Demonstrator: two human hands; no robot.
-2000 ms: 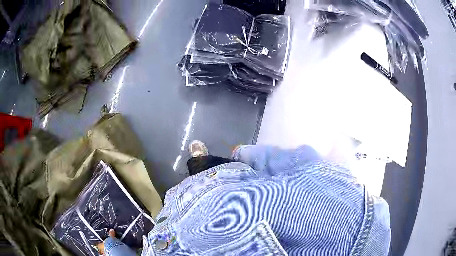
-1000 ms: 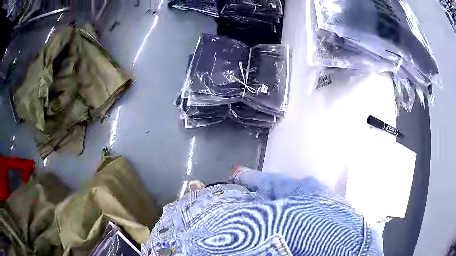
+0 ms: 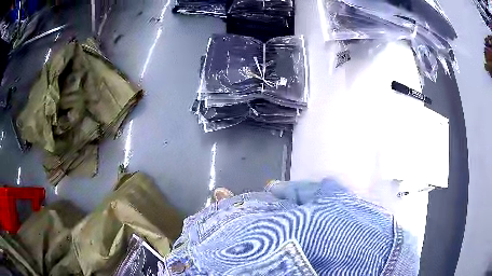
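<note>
An olive woven sack lies open at the lower left. A dark plastic-wrapped garment bundle with a white strap shows at its mouth, cut off by the bottom edge. My left hand is not in view. At the end of my denim sleeve, a small bit of my right hand shows; its fingers and any hold are hidden. A thick bundle of bagged dark garments, tied with a white knot, lies on the floor ahead, beside the white table.
A crumpled olive sack lies on the floor at the left. A red plastic object is below it. More dark bundles lie beyond. The white table bears clear printed bags, a black marker and a white sheet.
The view has shifted, so the sack's bundle is mostly out of frame. My left hand, seen on that bundle two seconds ago, has left the picture. Less of my right hand shows.
</note>
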